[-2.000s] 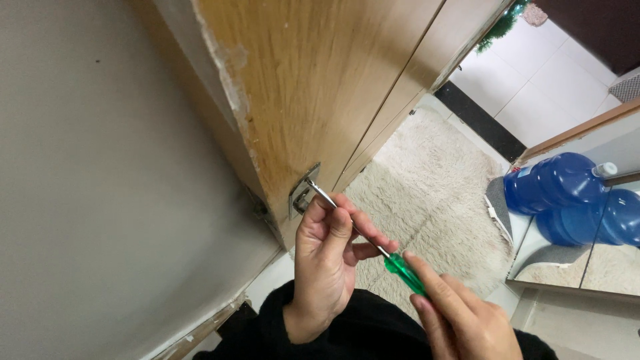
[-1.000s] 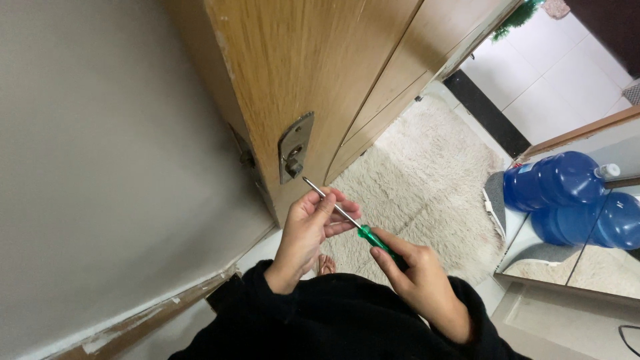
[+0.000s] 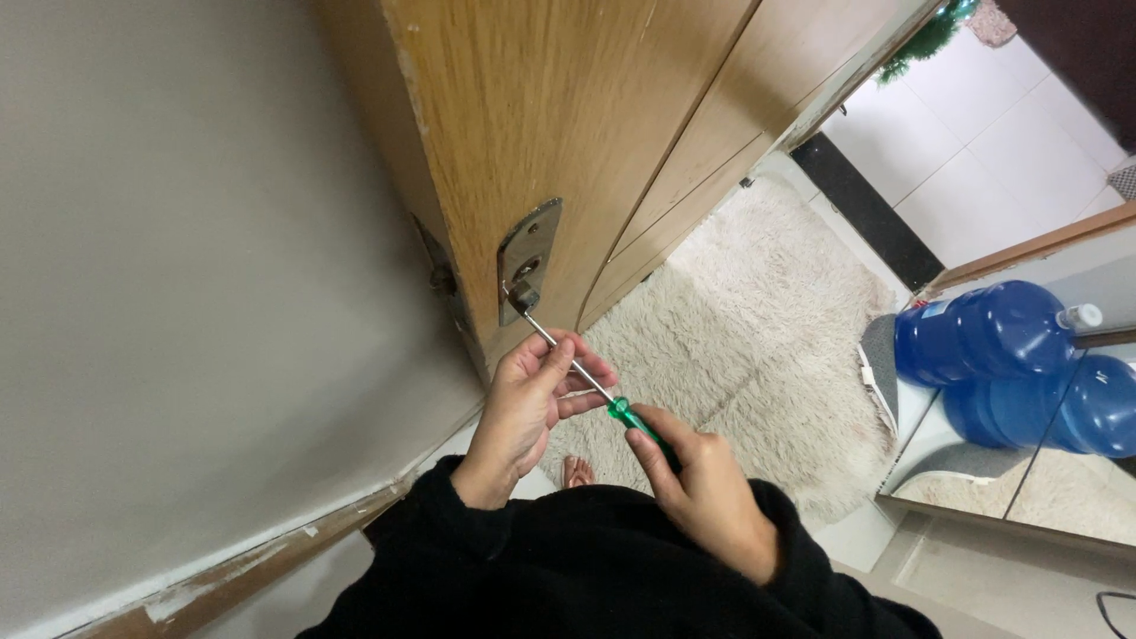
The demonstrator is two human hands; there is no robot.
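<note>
A screwdriver (image 3: pixel 648 432) with a green translucent handle and a long metal shaft slants up and left. My right hand (image 3: pixel 710 493) grips its handle. With thumb and fingers, my left hand (image 3: pixel 528 404) pinches the shaft near its middle. The shaft's tip is at the spindle stub (image 3: pixel 524 295) that stands out of a metal lock plate (image 3: pixel 539 232); whether it touches cannot be told. The plate is on the face of a wooden door (image 3: pixel 568 115), near its edge. More lock hardware (image 3: pixel 441 277) shows on the shaded side at the left.
A grey wall (image 3: pixel 195 266) fills the left. Beneath the door lies a shaggy cream rug (image 3: pixel 763 355). On the right, a blue water jug (image 3: pixel 985 333) stands by a mirrored surface (image 3: pixel 1065 497) that reflects it. A bare foot (image 3: pixel 577 471) shows below my hands.
Both hands have moved up with the screwdriver since one second ago, bringing its tip to the spindle stub. Two seconds ago the left hand was close against the plate and covered part of it.
</note>
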